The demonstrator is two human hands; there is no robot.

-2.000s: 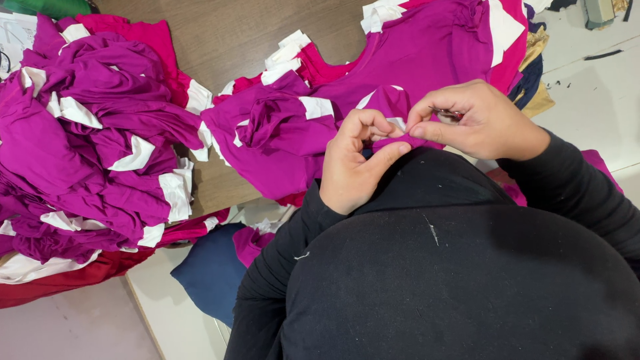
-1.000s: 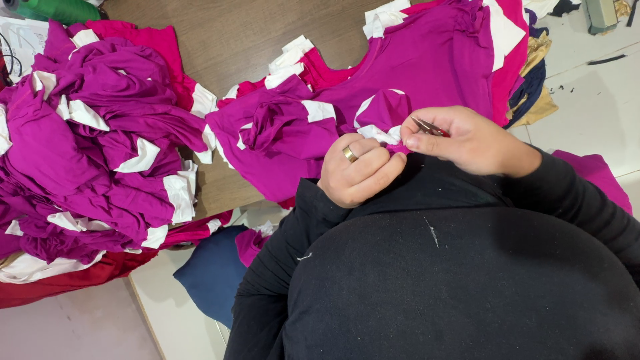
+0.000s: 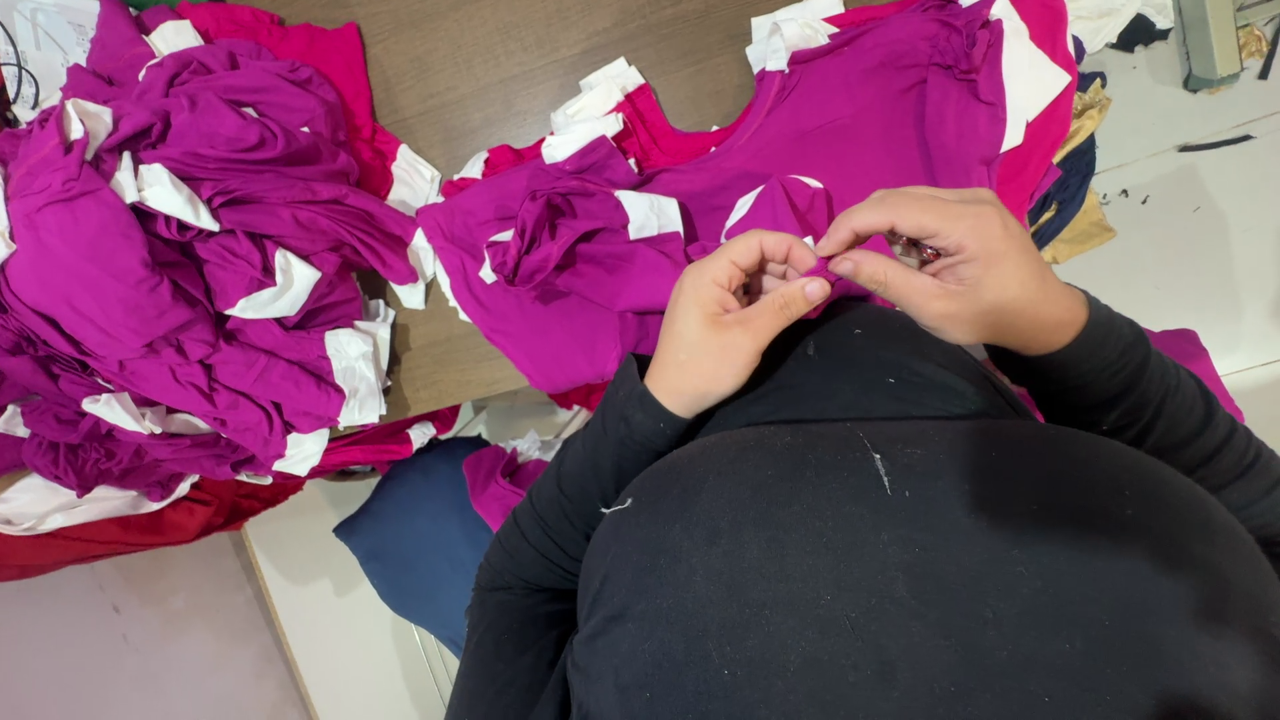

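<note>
A magenta garment [image 3: 850, 120] with white pieces at its edges lies over the table's near edge. My left hand [image 3: 735, 310] pinches a fold of its magenta fabric between thumb and forefinger. Close beside it, touching the same fold, is my right hand [image 3: 945, 260], thumb and forefinger together. A small metal tool [image 3: 915, 248], mostly hidden, is tucked in the right palm; its kind cannot be told from this view. White trim [image 3: 745, 215] shows on the part of the garment just above my hands.
A heap of magenta garments [image 3: 220, 230] with white pieces covers the left of the wooden table [image 3: 450, 90]. Pink-red fabric [image 3: 650, 125] lies under the garment. Navy cloth [image 3: 415, 540] hangs below the table edge. Fabric scraps [image 3: 1085, 220] and a metal leg [image 3: 1207, 45] are on the right.
The metal tool, its tips showing at my right fingertips a second ago, now sits back in the palm. My left hand has turned, and its thumb and forefinger now pinch the fabric in plain view.
</note>
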